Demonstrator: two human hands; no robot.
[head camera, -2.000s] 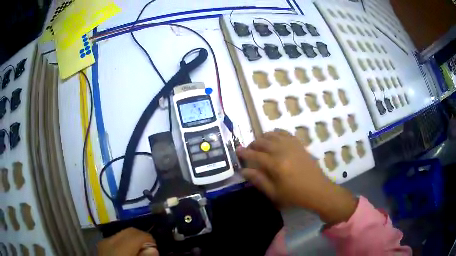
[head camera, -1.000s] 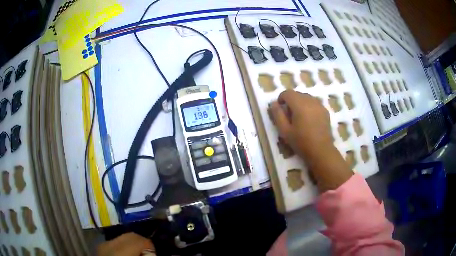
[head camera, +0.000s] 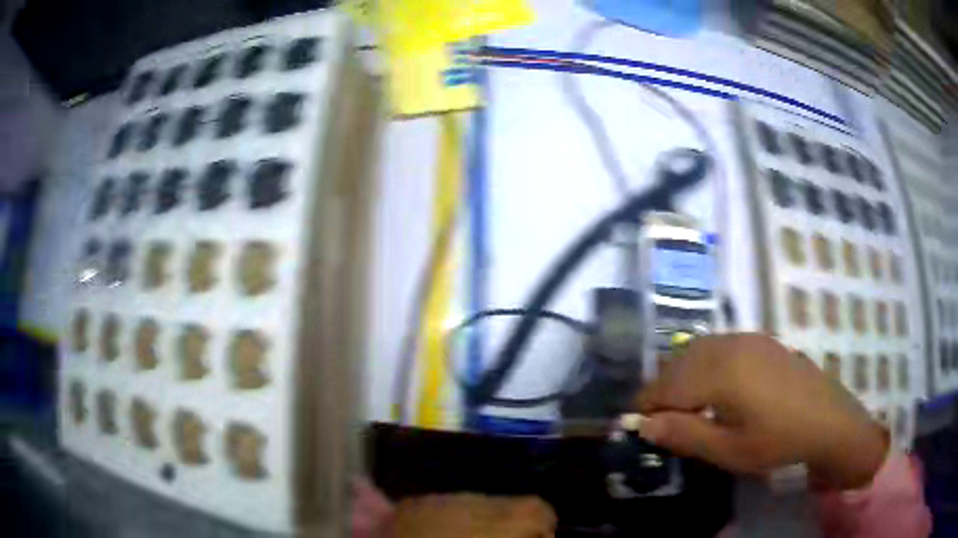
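My right hand is over the lower end of the pale grey handheld meter. Its fingertips are at the small white piece on the top edge of the test fixture; blur hides whether they hold anything. The fixture, a silver-framed block with a dark centre, is partly covered by the hand. The meter's display is lit but unreadable. My left hand is low at the bottom edge, cut off and blurred, left of the fixture; what it holds cannot be seen.
A foam tray with black units and tan pockets stands at left on layered trays. Another tray stands at right. A black strap and thin cable loop lie left of the meter. A yellow sheet and a blue item are at the back.
The view has swung left, bringing the left tray fully into sight. My right hand has moved from the right tray's pockets to the fixture. My left hand remains low at the edge.
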